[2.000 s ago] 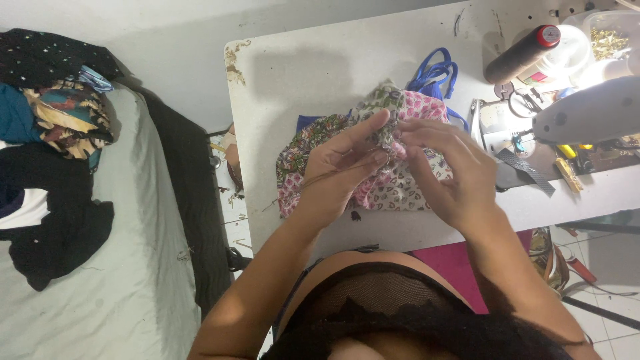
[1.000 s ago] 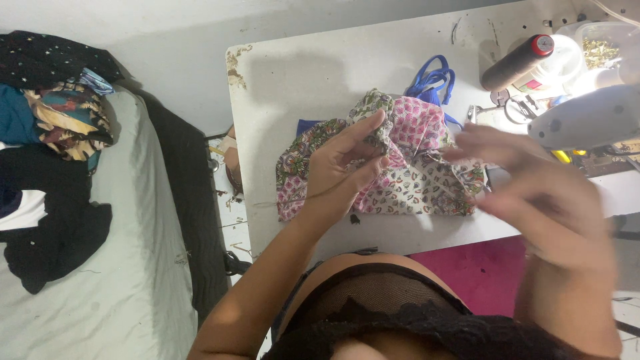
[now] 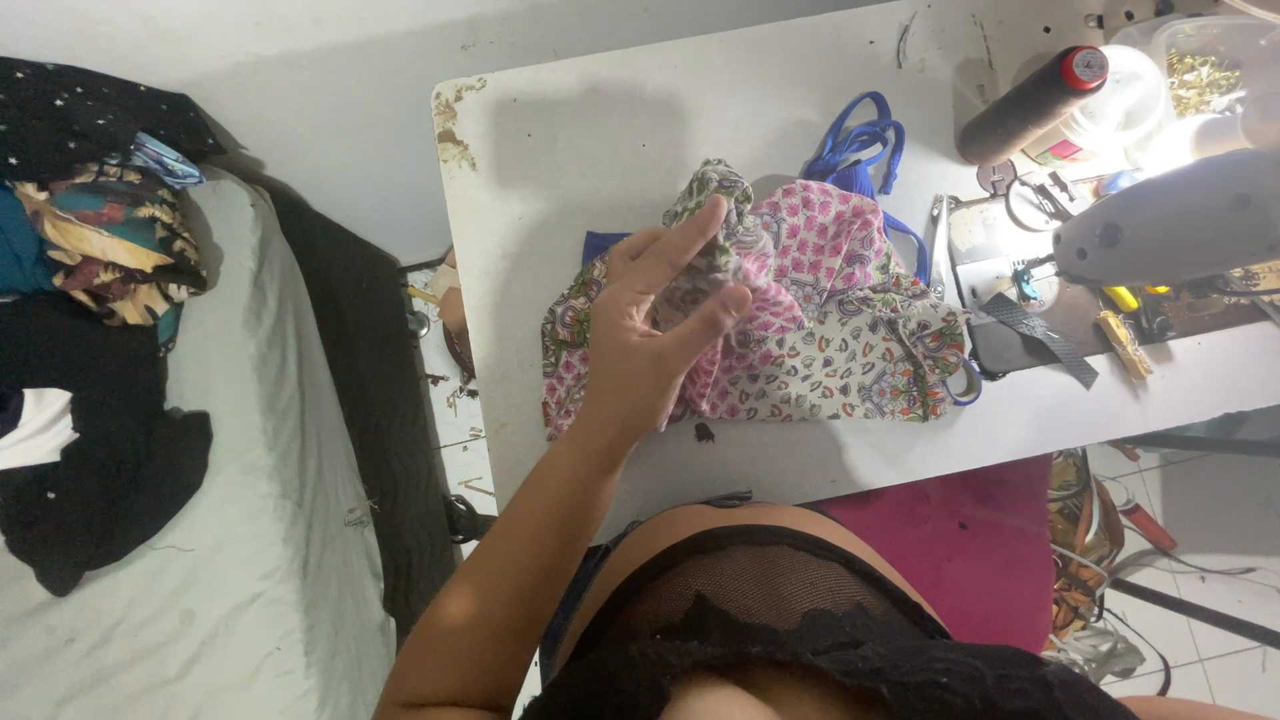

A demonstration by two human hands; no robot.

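Note:
My left hand (image 3: pixel 665 310) has a bunched part of the patterned fabric (image 3: pixel 830 365) between its thumb and fingers. The fabric, printed in pink, green and white, lies crumpled on the white table (image 3: pixel 600 130). Blue straps (image 3: pixel 855 150) come out from behind it, and a bit of blue cloth shows at its left. My right hand is out of the frame; only a strip of skin shows at the bottom right edge.
A sewing machine (image 3: pixel 1170 225) with its lamp lit stands at the right. Near it are a dark thread cone (image 3: pixel 1030 108), small scissors, a yellow-handled tool, a dark strip (image 3: pixel 1045 340) and plastic tubs. A bed with clothes (image 3: pixel 90 420) is at the left.
My right hand was at the fabric beside my left, drew away to the right, and has left the view. My left hand stays at the bunched fabric.

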